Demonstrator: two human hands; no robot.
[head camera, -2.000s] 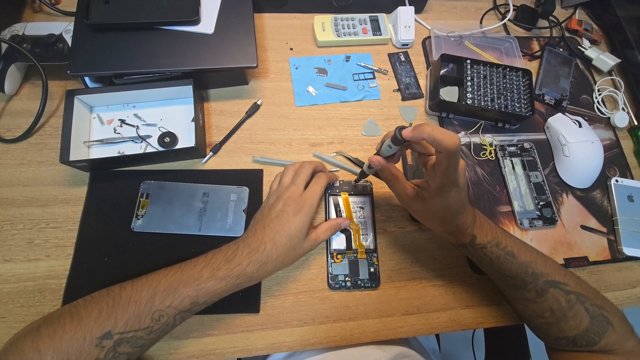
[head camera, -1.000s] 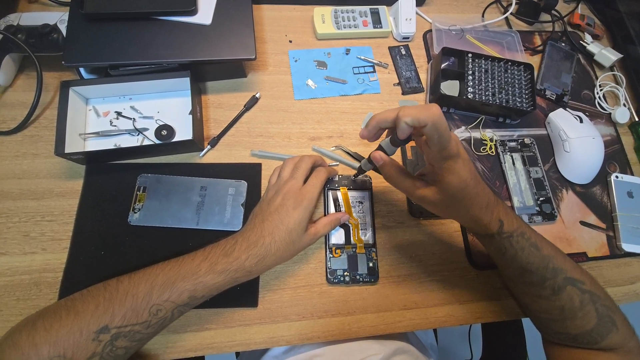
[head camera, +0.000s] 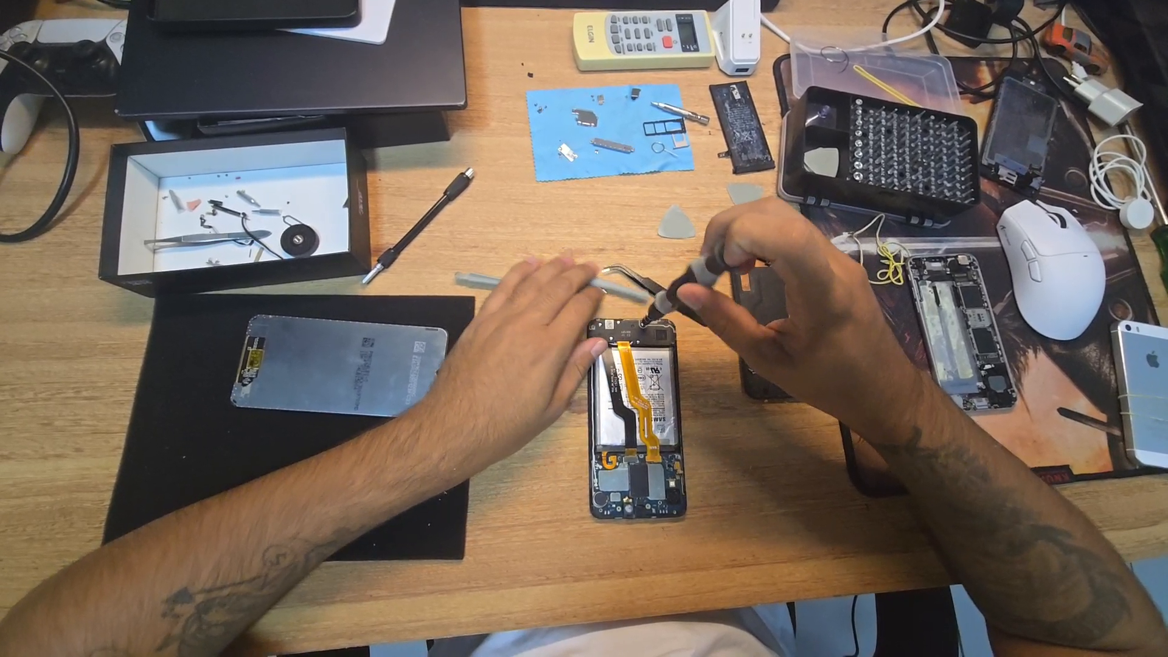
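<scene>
An opened smartphone (head camera: 637, 420) lies on the wooden table, its battery, yellow and black flex cables and circuit board showing. My right hand (head camera: 794, 310) grips a precision screwdriver (head camera: 680, 290), tilted, with its tip at the phone's top end. My left hand (head camera: 538, 338) lies beside the phone's upper left edge, thumb touching the frame; its fingers reach over a grey pry stick (head camera: 625, 290). Bent tweezers (head camera: 630, 274) lie just behind the phone, partly hidden by the screwdriver. A dark phone part (head camera: 762, 365) sits under my right hand, mostly hidden.
On the left are a black mat (head camera: 182, 438) with a detached screen (head camera: 338, 367) and a box (head camera: 233, 274) of small parts. Behind lie a blue cloth (head camera: 557, 164) and a remote control (head camera: 639, 57). To the right are a bit case (head camera: 808, 137), a mouse (head camera: 1049, 265) and another opened phone (head camera: 963, 333).
My right hand has changed its hold on the screwdriver, its fingers now curled around the upper handle. My left hand stays beside the phone.
</scene>
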